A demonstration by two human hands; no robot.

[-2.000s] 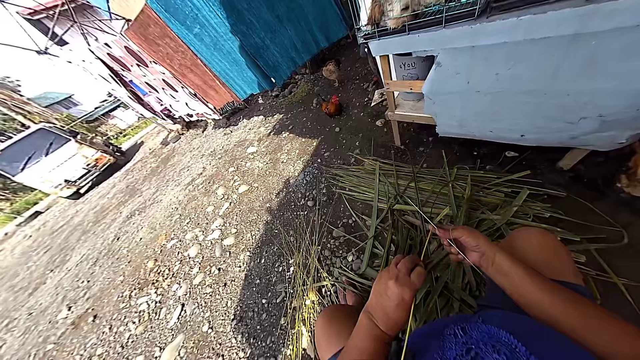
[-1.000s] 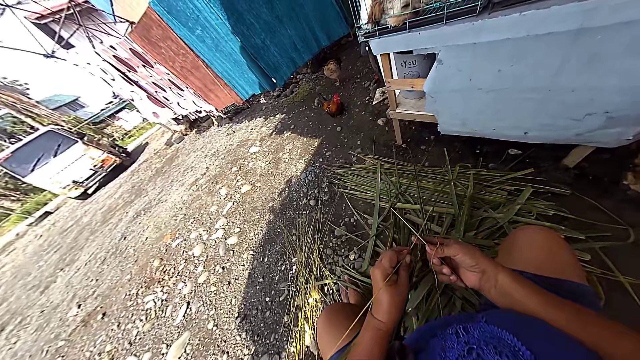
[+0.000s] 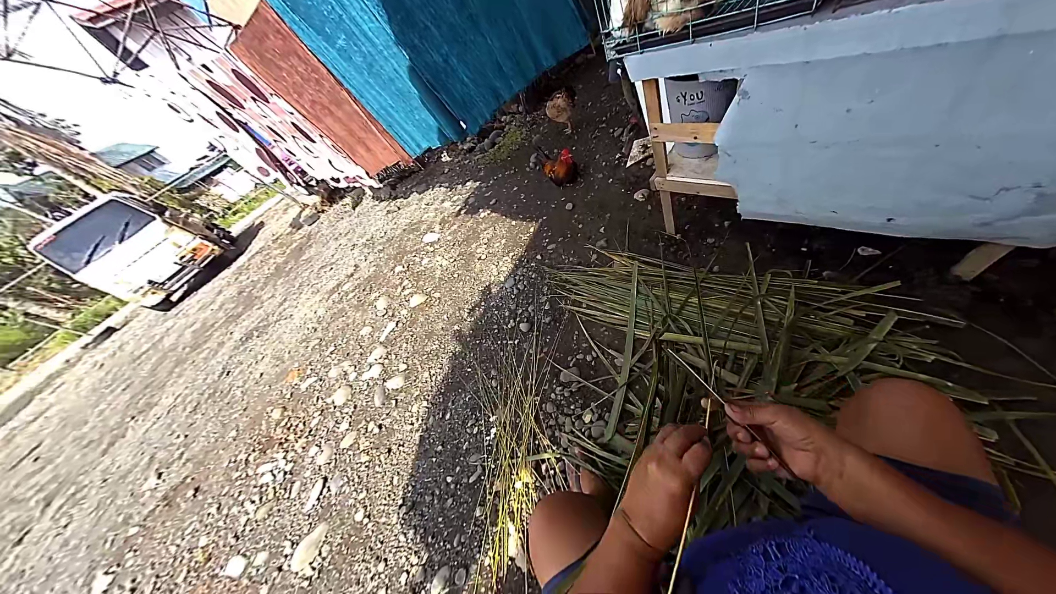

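Observation:
Between my knees, low at the right of the view, my left hand [image 3: 667, 478] is closed around a thin yellow-green leaf strip [image 3: 686, 536] that runs down toward my lap. Just to its right, my right hand [image 3: 767, 437] pinches a slender dark strip [image 3: 697, 375] between thumb and fingers. Under and beyond both hands lies a pile of long green palm-like leaves [image 3: 775, 330]. A smaller bunch of thin yellowish ribs [image 3: 503, 462] lies on the gravel left of my left knee.
A rooster [image 3: 561, 168] and a brown hen [image 3: 559, 108] are on the ground ahead. A blue-covered stand [image 3: 891, 124] with wooden legs bears a wire cage [image 3: 726, 25]. A teal sheet wall [image 3: 437, 58] rises behind. A white vehicle [image 3: 124, 247] stands far left beyond the gravel [image 3: 247, 396].
My hands drew together about a second ago. Since then my left hand has moved down a little, away from the right hand's fingertips.

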